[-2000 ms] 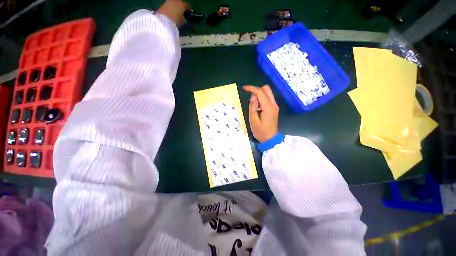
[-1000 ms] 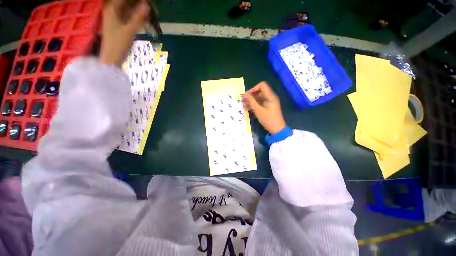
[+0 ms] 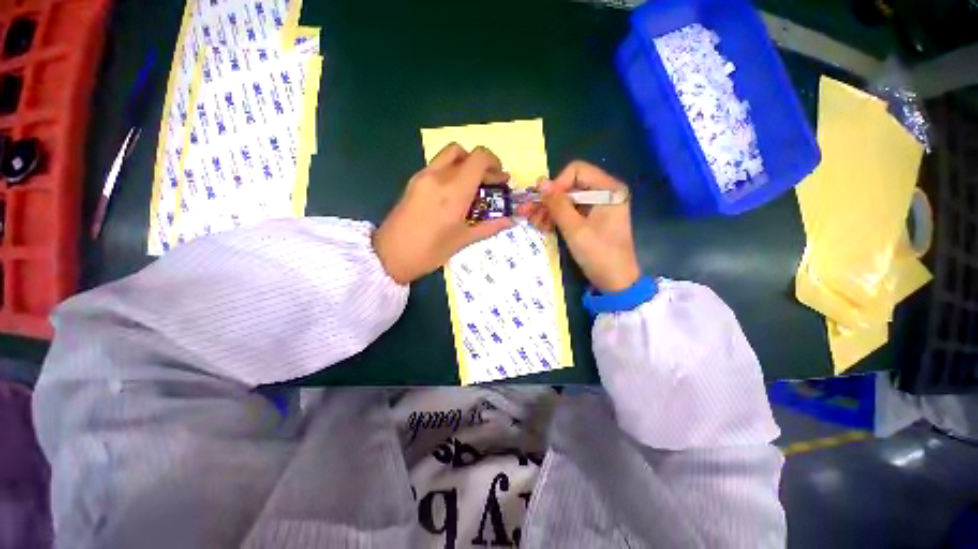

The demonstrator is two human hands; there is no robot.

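My left hand [image 3: 434, 209] holds a small dark electronic module [image 3: 491, 204] between thumb and fingers, above the upper part of the adhesive sheet. My right hand [image 3: 592, 225] holds pale tweezers [image 3: 596, 197] pen-like, their tips pointing left at the module's right edge. Whether the tips touch it or hold a piece is too small to tell. The adhesive sheet [image 3: 508, 306], white with blue print and yellow edges, lies upright in front of me, its upper part partly covered by my hands.
A blue bin [image 3: 788, 145] of small white pieces stands right. Yellow release paper [image 3: 863, 204] and a tape roll [image 3: 919, 222] lie far right. Spare adhesive sheets [image 3: 241, 118] lie left, beside a slim silvery tool [image 3: 114, 182], a dark blue stick [image 3: 143, 80] and a red tray [image 3: 48, 214].
My left hand has come from the red tray to above the sheet and now holds a module. My right hand has met it there, with tweezers now visible. The view has shifted.
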